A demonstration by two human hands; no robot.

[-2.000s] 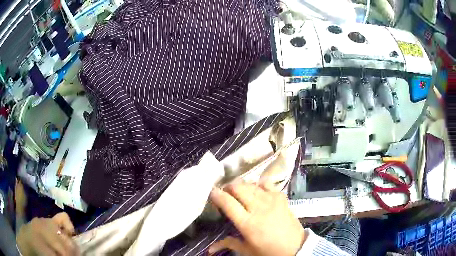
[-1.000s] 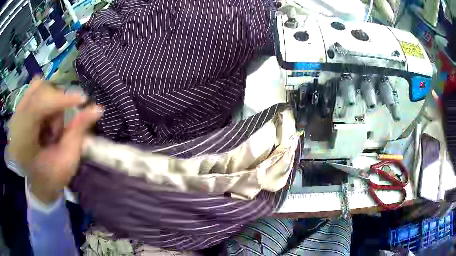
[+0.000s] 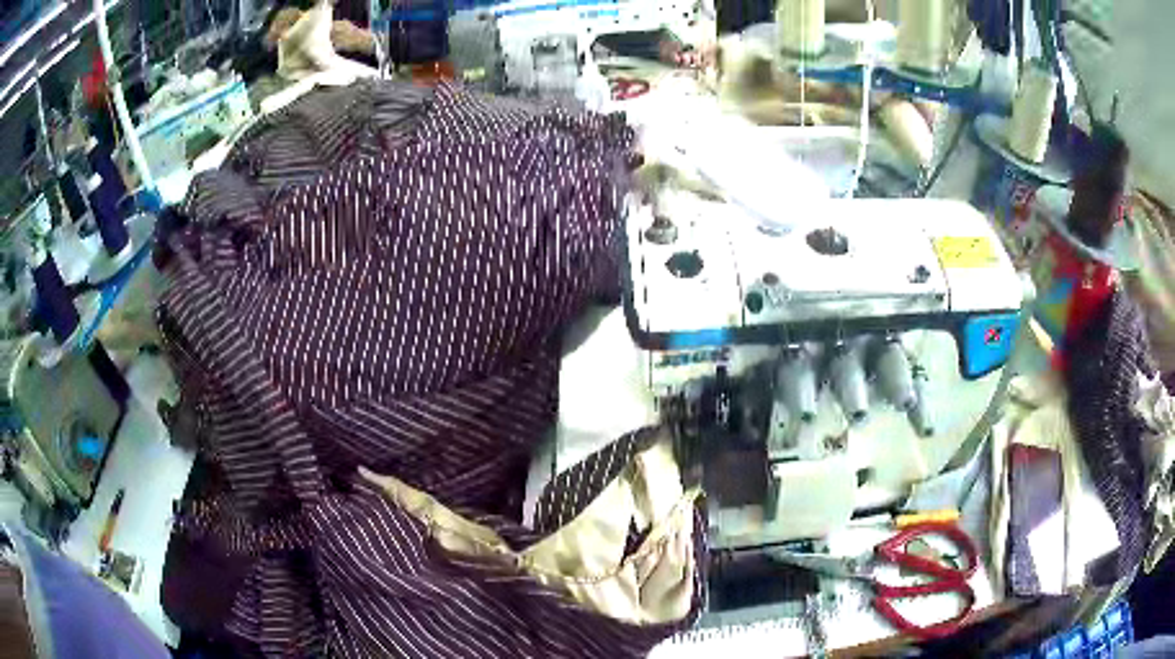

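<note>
The pinstriped dark fabric (image 3: 425, 270) lies in a large heap left of the white overlock machine (image 3: 825, 283). A striped piece with a cream cloth edge (image 3: 631, 566) runs to the machine's needle area (image 3: 735, 438) and hangs towards the table's front edge. Its cream layer is folded and loose. Neither of my hands shows clearly. A blue sleeve (image 3: 84, 599) is cut off at the lower left edge, with no hand distinguishable at it.
Red-handled scissors (image 3: 925, 579) lie right of the needle area, below a yellow-handled tool (image 3: 930, 519). A dark flat rectangle (image 3: 1035, 518) lies on cream cloth at the right. Thread cones (image 3: 1031, 110) stand at the upper right. A blue crate (image 3: 1089, 637) is at the lower right.
The view has tilted up and shifted. Both hands were on the cloth, then the left was raised at the left; now neither shows clearly. The cream-edged piece has dropped slack.
</note>
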